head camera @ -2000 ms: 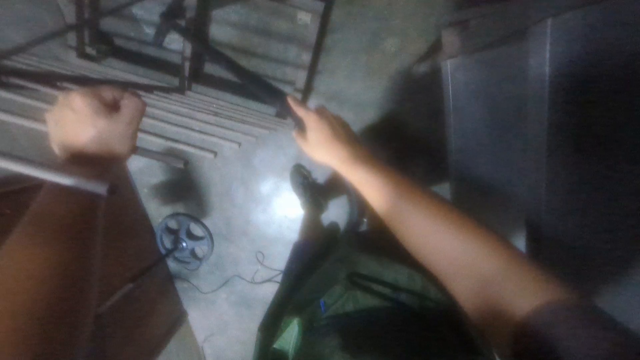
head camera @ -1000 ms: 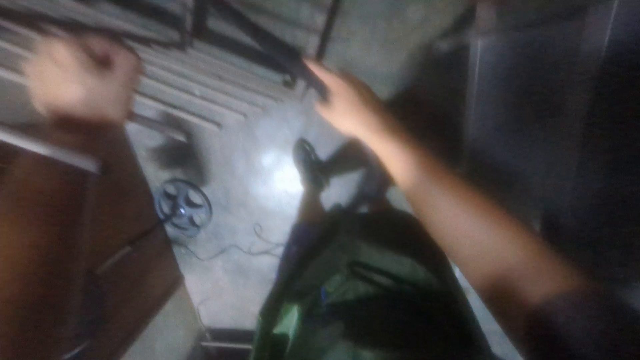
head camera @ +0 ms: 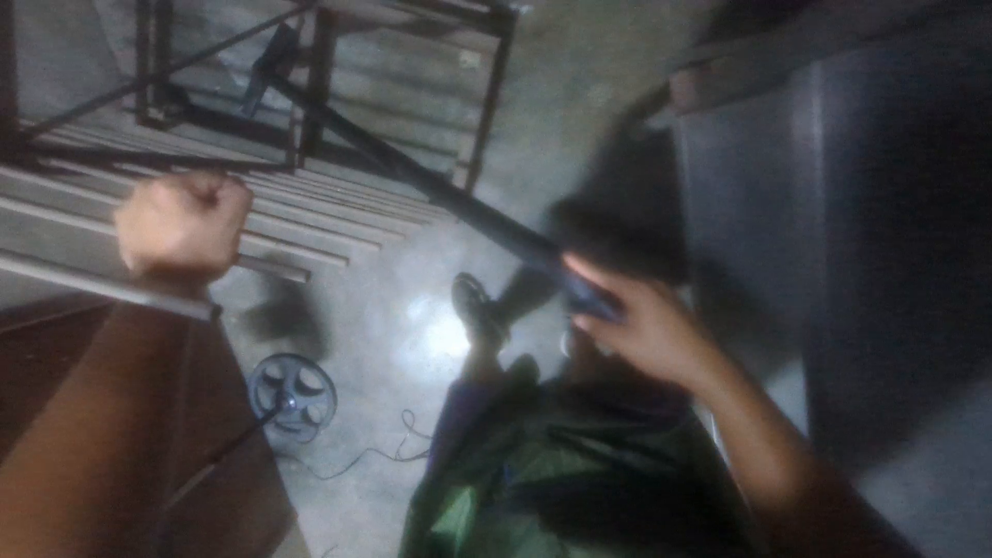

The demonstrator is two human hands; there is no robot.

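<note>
My left hand (head camera: 186, 225) is a closed fist at the left, among pale metal rods or pipes (head camera: 310, 225). One rod (head camera: 101, 287) crosses at its wrist, another passes behind the fist; whether the fist grips anything is hidden. My right hand (head camera: 639, 318), right of the middle, is closed round the lower end of a long dark handle (head camera: 465, 205). The handle slants up to the left to a crosswise head (head camera: 271, 70), like a hammer's, which shows over a dark metal frame (head camera: 310, 93). The picture is blurred.
A spoked handwheel (head camera: 293, 397) stands beside a brown panel (head camera: 232, 465) at the lower left. A thin cable (head camera: 349, 465) lies on the concrete floor. At the right is a large dark sheet-like surface (head camera: 744, 232). My shoe (head camera: 473, 306) shows below the handle.
My right hand has moved down and to the right with the long-handled tool, drawing it closer to my body. My left hand stays closed among the rods.
</note>
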